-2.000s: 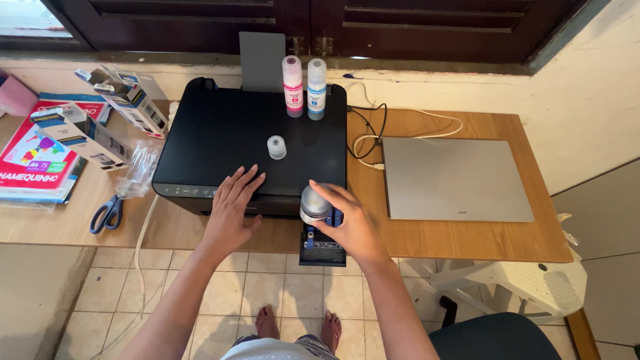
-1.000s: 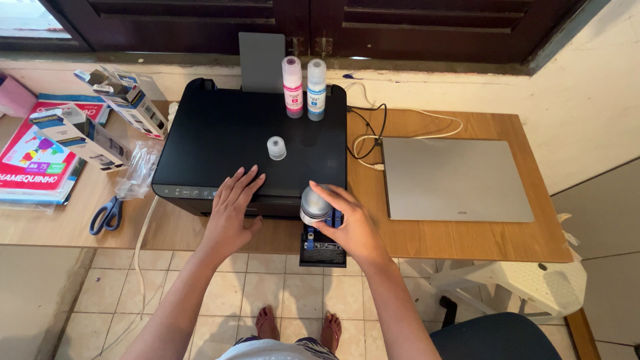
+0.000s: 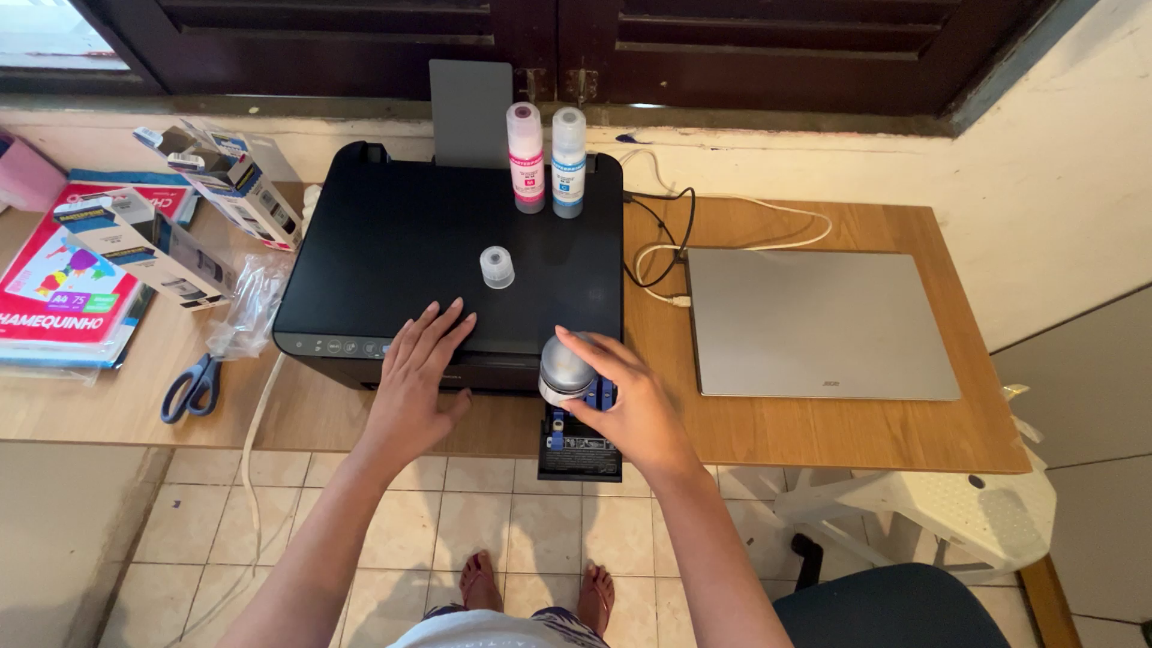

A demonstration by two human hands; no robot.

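My right hand (image 3: 630, 396) grips an upturned ink bottle (image 3: 566, 367) between thumb and fingers, over the opened ink tank compartment (image 3: 580, 463) at the front right of the black printer (image 3: 405, 225). The bottle's lower end and its contact with the tank are hidden. My left hand (image 3: 423, 382) rests with fingers apart on the printer's front edge, holding nothing. A translucent bottle cap (image 3: 497, 268) stands on the lid. Behind it, a magenta ink bottle (image 3: 526, 160) and a cyan ink bottle (image 3: 568, 164) stand upright, both capped.
On the right lies a closed grey laptop (image 3: 823, 324) beside white and black cables (image 3: 691, 225). To the left are cardboard ink boxes (image 3: 153, 252), paper packs (image 3: 63, 297), a clear plastic wrapper (image 3: 247, 310) and blue-handled scissors (image 3: 192, 389). A white plastic stool (image 3: 963, 522) and dark chair (image 3: 900, 612) stand below.
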